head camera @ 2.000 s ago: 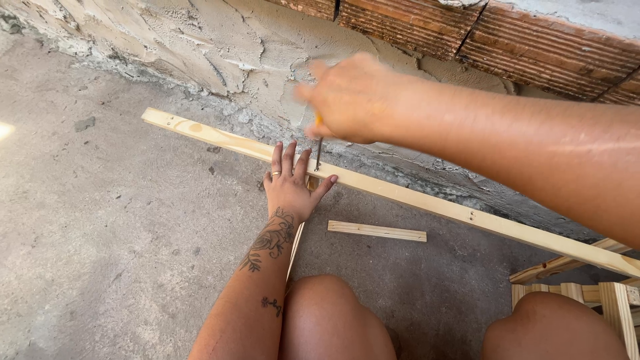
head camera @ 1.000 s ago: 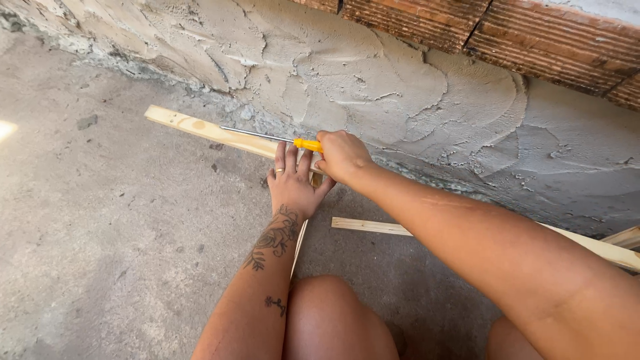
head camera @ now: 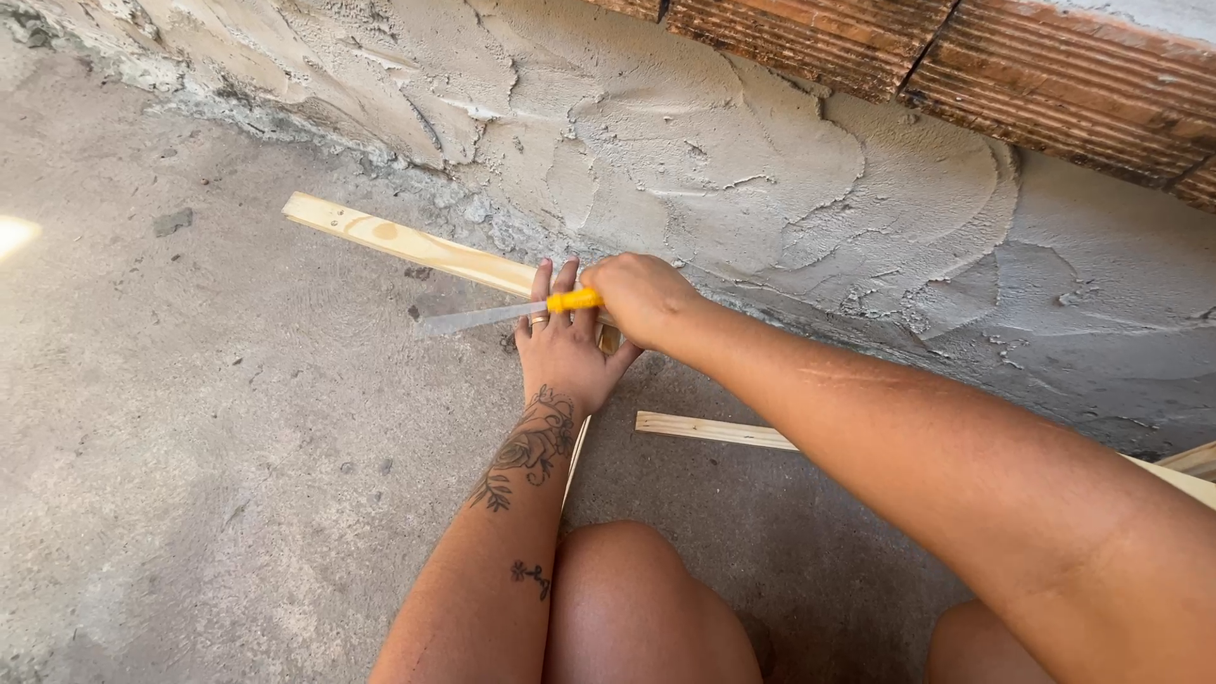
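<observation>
My right hand (head camera: 646, 296) is closed around a screwdriver (head camera: 576, 300) with a yellow handle, its blurred metal shaft pointing left across the fingers of my left hand. A long pale wooden strip (head camera: 418, 245) lies along the foot of the wall. Spread over this strip, my left hand (head camera: 568, 351) presses on it with its fingers apart. Another thin wooden piece (head camera: 578, 451) runs from beneath that hand down toward my knee. My right hand and forearm hide the middle of the long strip.
A short wooden strip (head camera: 712, 430) lies on the concrete floor, partly behind my right forearm. The rough plastered wall (head camera: 703, 180) rises just beyond the long strip, with ribbed clay bricks (head camera: 1054, 85) above. More wood (head camera: 1192, 461) shows at the right edge. My knees are at the bottom.
Two seconds ago the screwdriver stood upright on the long strip; one second ago it lay sideways over it. Now its shaft points left and slightly lower. My left hand has stayed about where it was.
</observation>
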